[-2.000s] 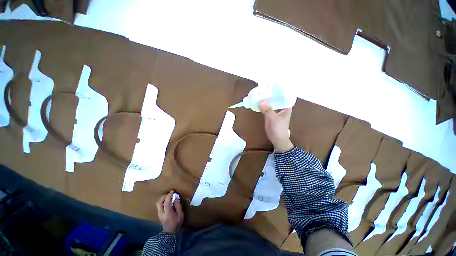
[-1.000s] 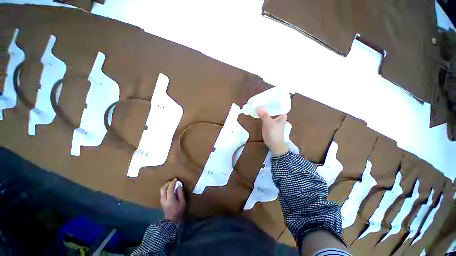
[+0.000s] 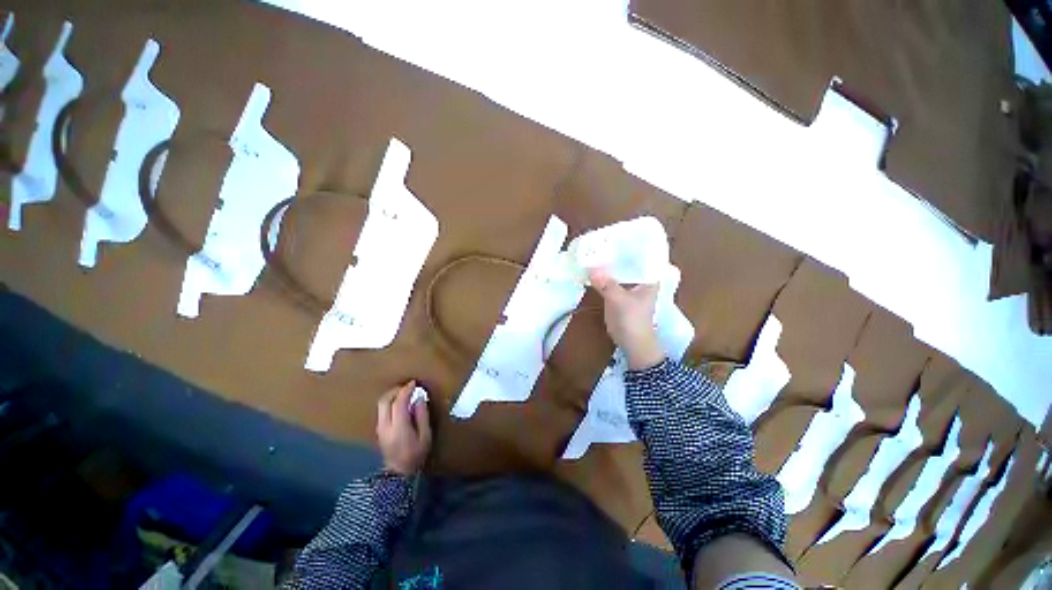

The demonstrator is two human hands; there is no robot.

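My right hand (image 3: pixel 629 317) grips a translucent white glue bottle (image 3: pixel 624 249) above the brown bag panels (image 3: pixel 496 150). The bottle lies over the top of a white template (image 3: pixel 513 328); its nozzle tip cannot be made out against the white. My left hand (image 3: pixel 404 429) rests near the panels' front edge, shut on a small white wad (image 3: pixel 419 396). White stepped templates lie on the overlapping panels in a long row. A thin brown curved handle (image 3: pixel 434 302) lies left of the template under the bottle.
Large brown cut panels (image 3: pixel 738 52) with a notched edge lie beyond the row, across the white table top (image 3: pixel 496 58). A blue object (image 3: pixel 185 507) and other items lie below the table's front edge at the lower left. Brown pieces (image 3: pixel 1030 219) are at the far right.
The row has shifted up and left in view. The bottle has moved down and slightly left, over the template's upper part. My left hand still holds the wad and appears higher.
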